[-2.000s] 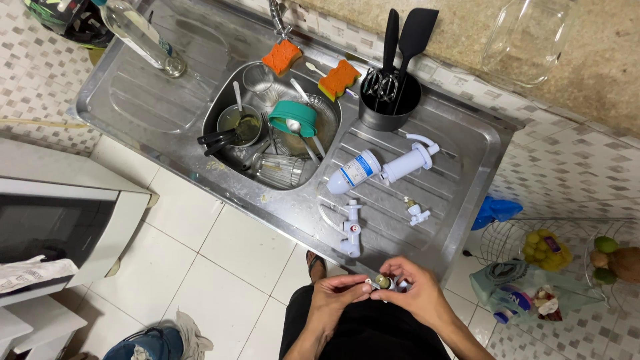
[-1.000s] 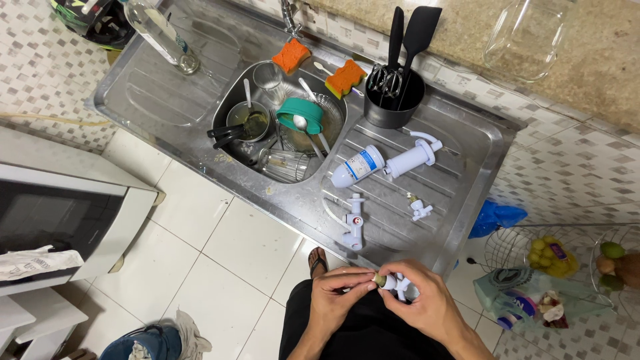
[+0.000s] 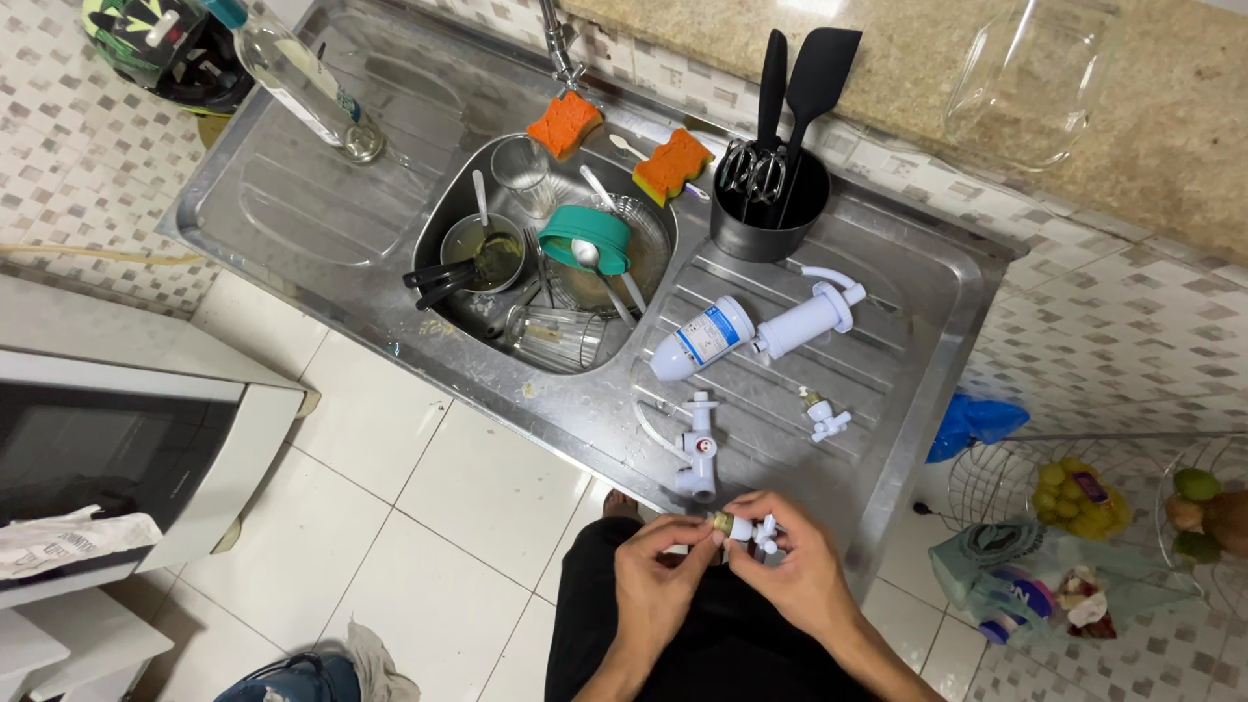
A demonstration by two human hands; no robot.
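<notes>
My right hand [image 3: 795, 561] holds a white plastic tap valve [image 3: 743, 528] by its cross handle end, over my lap at the sink's front edge. The fingertips of my left hand [image 3: 663, 575] pinch the brass-coloured threaded end of that valve. A similar valve with a cross handle [image 3: 827, 419] lies on the ribbed drainboard. Left of it is a white plastic tap body [image 3: 698, 448] with a thin tube. Behind these lie a white filter cartridge with a blue label [image 3: 704, 337] and a white cylindrical filter housing [image 3: 804, 322] with a spout.
The steel sink basin [image 3: 424, 210] holds a pan, glasses, cutlery and a green bowl [image 3: 585, 237]. Behind stand orange sponges [image 3: 564, 124] and a dark utensil pot [image 3: 770, 229]. A glass bottle [image 3: 302, 88] stands on the left drainboard. Wire fruit baskets [image 3: 985, 478] are at right.
Both hands stay on the valve at the sink's front edge; their fingers have shifted, and more of its white body and cross handle now shows between them.
</notes>
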